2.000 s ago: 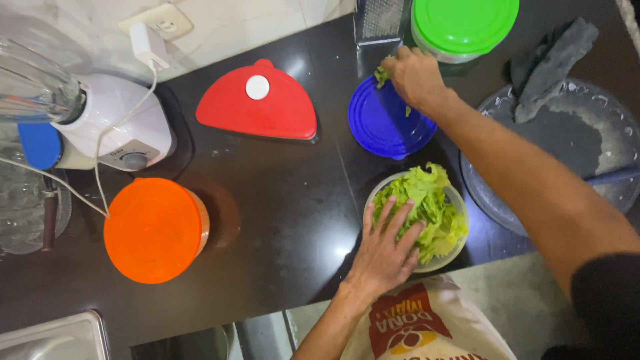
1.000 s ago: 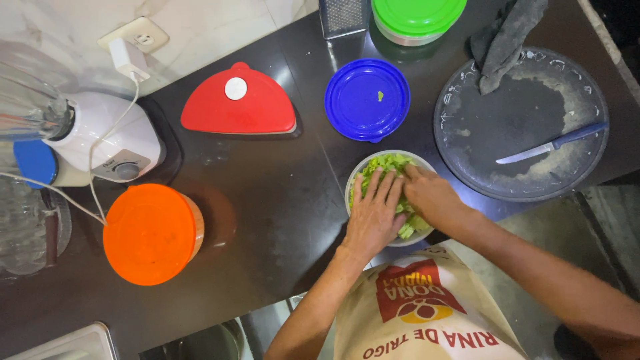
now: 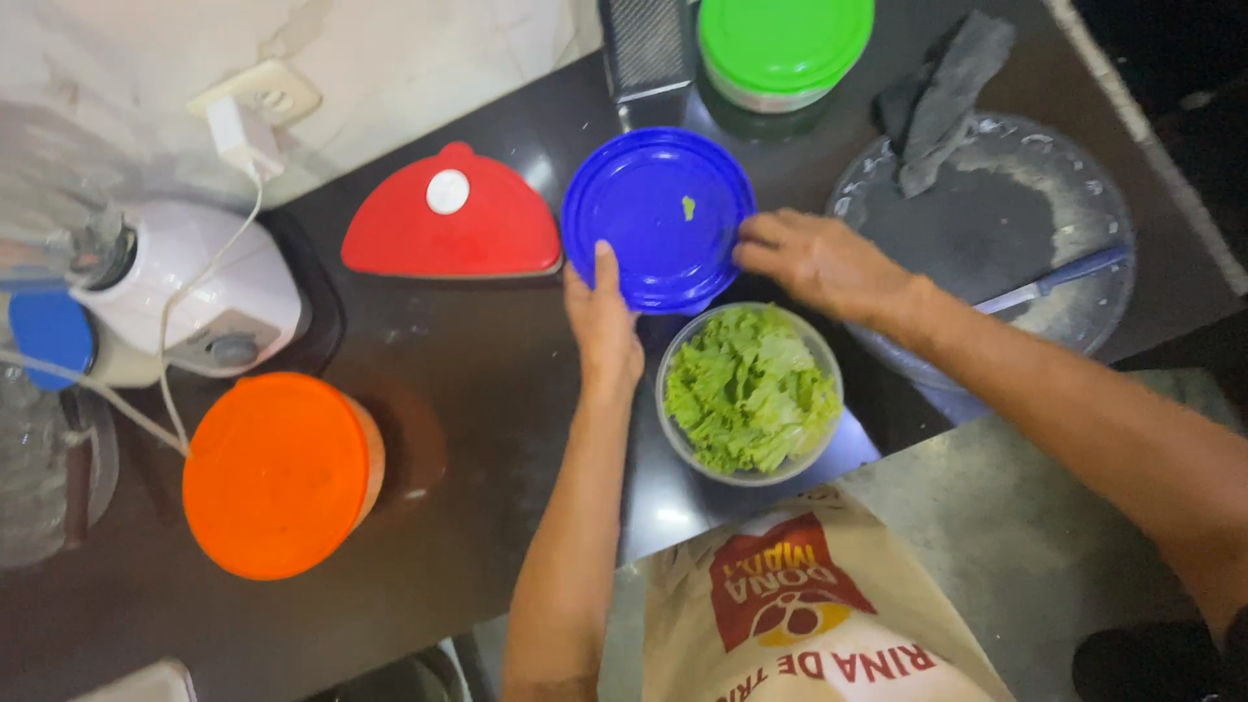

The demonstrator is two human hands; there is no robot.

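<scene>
Both of my hands hold a round blue plastic lid (image 3: 648, 249) by its rim. My left hand (image 3: 603, 327) grips its lower left edge, thumb on top; my right hand (image 3: 824, 263) has its fingertips on the right edge. A small scrap of green leaf (image 3: 688, 208) lies on the lid. Just below it, a round clear plastic bowl (image 3: 664, 414) filled with torn lettuce leaves (image 3: 751, 390) stands near the counter's front edge.
Around stand a red lid (image 3: 453, 224), an orange-lidded tub (image 3: 278, 478), a green-lidded tub (image 3: 785, 44), a metal grater (image 3: 646, 49) and a blender base (image 3: 219, 292). At right, a knife (image 3: 1058, 278) and a grey cloth (image 3: 946, 97) lie on a round board (image 3: 994, 219).
Both hands have left the lettuce and moved up to the blue lid, which they now hold. One second ago they were pressing on the leaves in the bowl.
</scene>
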